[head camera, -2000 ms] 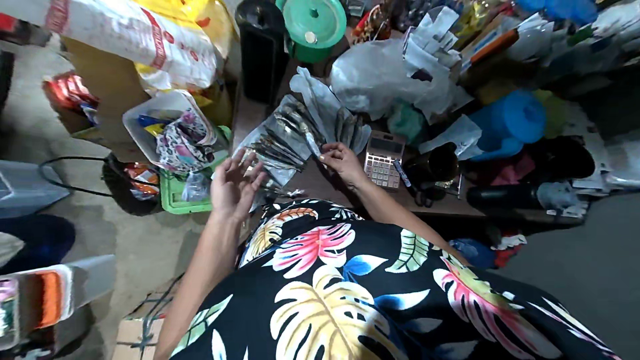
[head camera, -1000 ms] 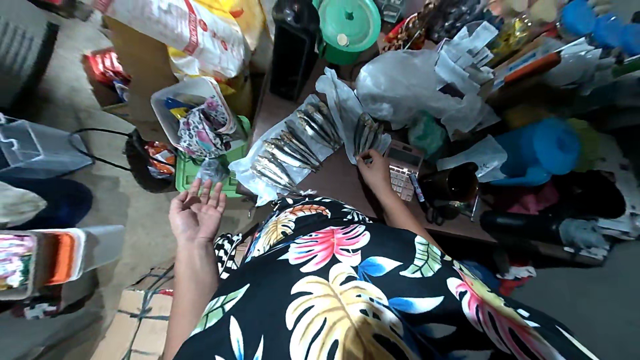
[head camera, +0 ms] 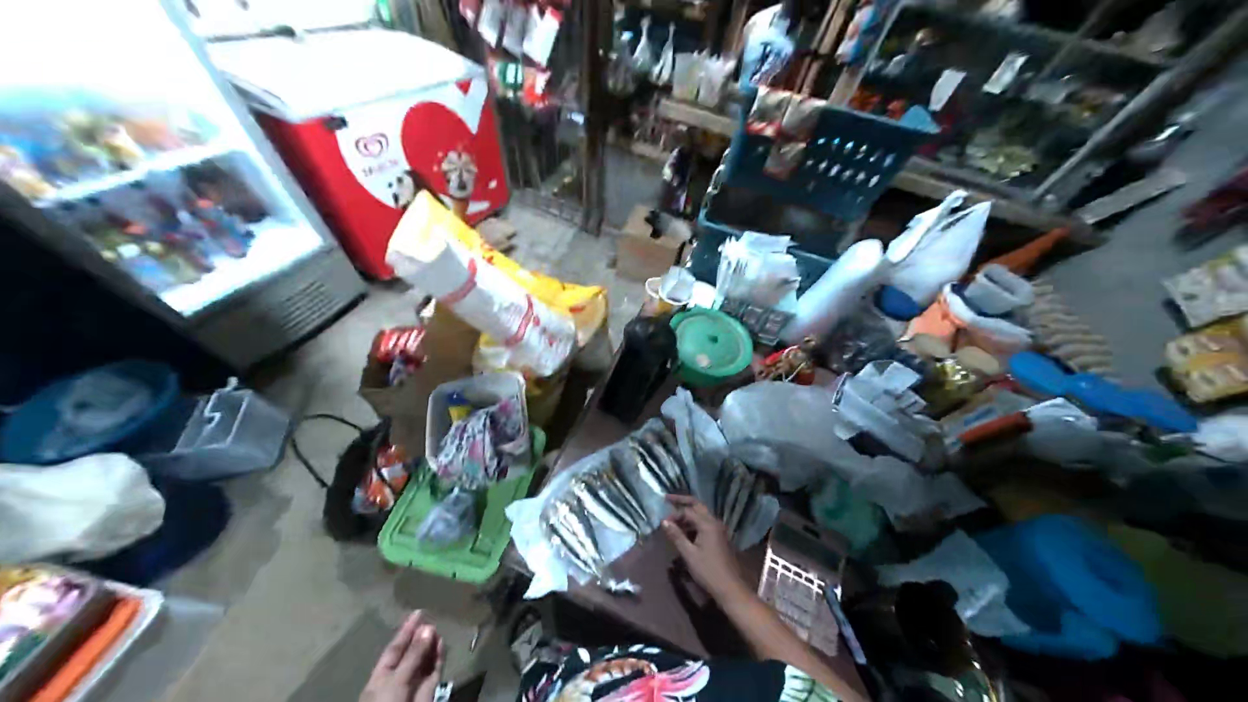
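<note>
Several small silvery fish (head camera: 600,502) lie in rows on a sheet of white paper or plastic on the dark table. A second, darker group of fish (head camera: 736,497) rests on another sheet to their right. My right hand (head camera: 697,541) is between the two groups, near the edge of the left one, fingers bent; whether it touches a fish I cannot tell. My left hand (head camera: 408,663) is low in the view, away from the table, partly cut off, with nothing visible in it. A calculator (head camera: 795,585) lies by my right forearm.
A dark bottle-like container (head camera: 639,366) and a green lidded tub (head camera: 712,346) stand behind the fish. Plastic bags (head camera: 780,419) and a blue plastic item (head camera: 1072,575) crowd the right. A green crate lid (head camera: 409,531) bears a white bin. A red freezer (head camera: 390,166) stands farther back.
The view has tilted up and widened onto the room. My right hand has moved from the right group of fish to beside the left one. My left hand is lower in view.
</note>
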